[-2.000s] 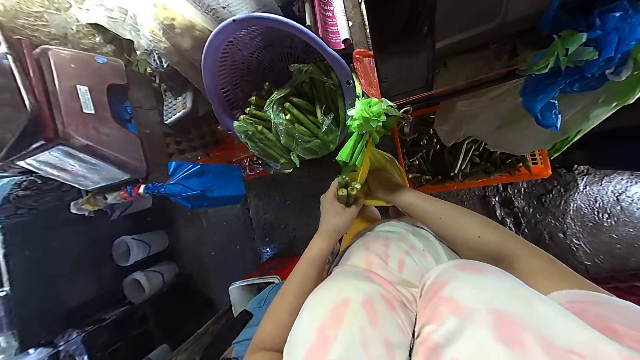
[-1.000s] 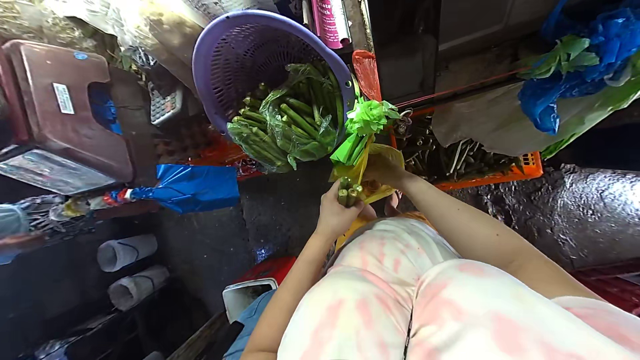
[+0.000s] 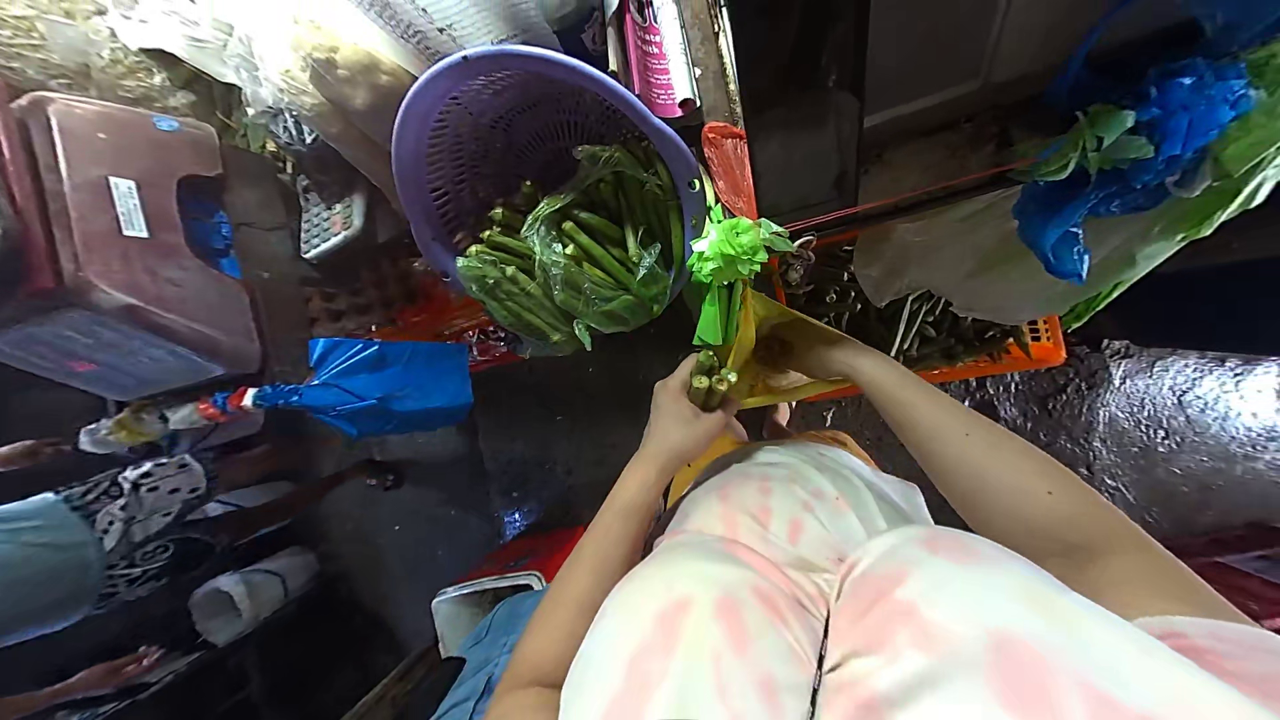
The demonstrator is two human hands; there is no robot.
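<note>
My left hand (image 3: 690,415) is closed around a small bundle of green vegetable stalks (image 3: 713,380), cut ends showing. Inside a yellow plastic bag (image 3: 765,345), the fingers of my right hand (image 3: 800,350) are partly hidden, so what they grip cannot be told. Just beyond the stalks hang green plastic bags (image 3: 728,252) tied in a bunch, next to a red plastic piece (image 3: 730,165). A purple plastic basket (image 3: 420,170) stands beyond my left hand, with clear bags of green vegetables (image 3: 590,250) in it and over its rim.
An orange crate (image 3: 1045,342) with dark pods is at the right, below blue plastic bags (image 3: 1160,140). To the left are a brown plastic stool (image 3: 140,200), a calculator (image 3: 330,220), a blue bag (image 3: 400,385) and a white bucket (image 3: 250,595). Another person (image 3: 50,560) is at the far left.
Another person has come further into view at the left. My left hand stays on the stalks, and my right hand stays at the yellow bag, which is spread wider than two seconds ago.
</note>
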